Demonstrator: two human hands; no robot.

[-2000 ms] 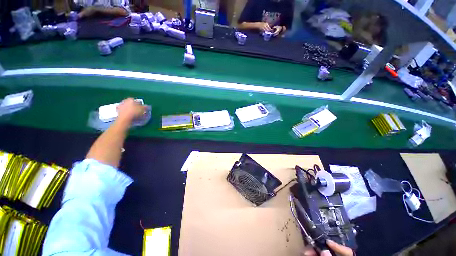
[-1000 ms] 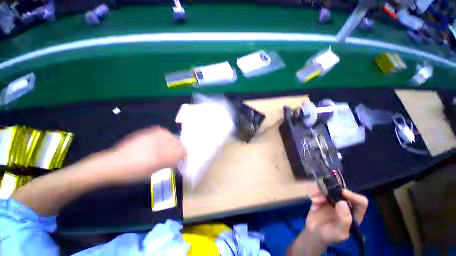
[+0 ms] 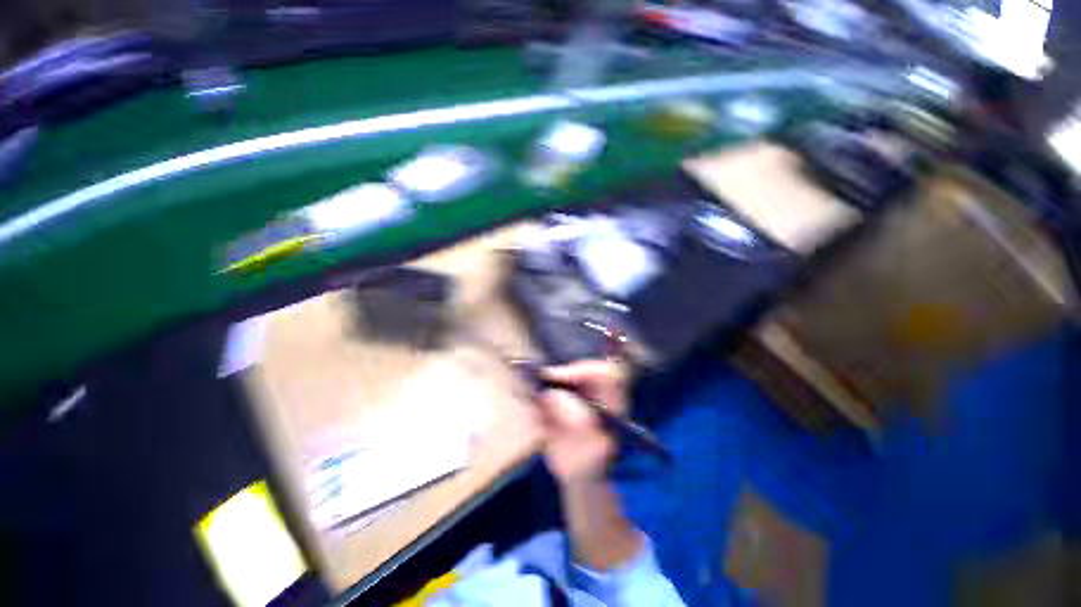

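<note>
The whole view is blurred by motion. My right hand (image 3: 581, 415) holds a thin black soldering iron (image 3: 640, 436) over the front edge of the cardboard work mat (image 3: 285, 379). A white housing (image 3: 409, 468) lies flat on the mat, left of my right hand; details on it are too blurred to tell. A battery with yellow edges (image 3: 251, 543) lies on the black bench left of the mat. My left hand is not in view.
The black solder feeder (image 3: 545, 302) stands just beyond my right hand, with the dark fan (image 3: 401, 306) to its left. Blurred housings (image 3: 356, 211) and a yellow-edged battery (image 3: 270, 254) lie on the green conveyor belt (image 3: 119, 255). Blue floor (image 3: 688, 474) shows at right.
The view has swung right and tilted. The white housing, earlier moving beside my left hand, lies on the mat. My left hand has left the picture; my right hand still holds the iron.
</note>
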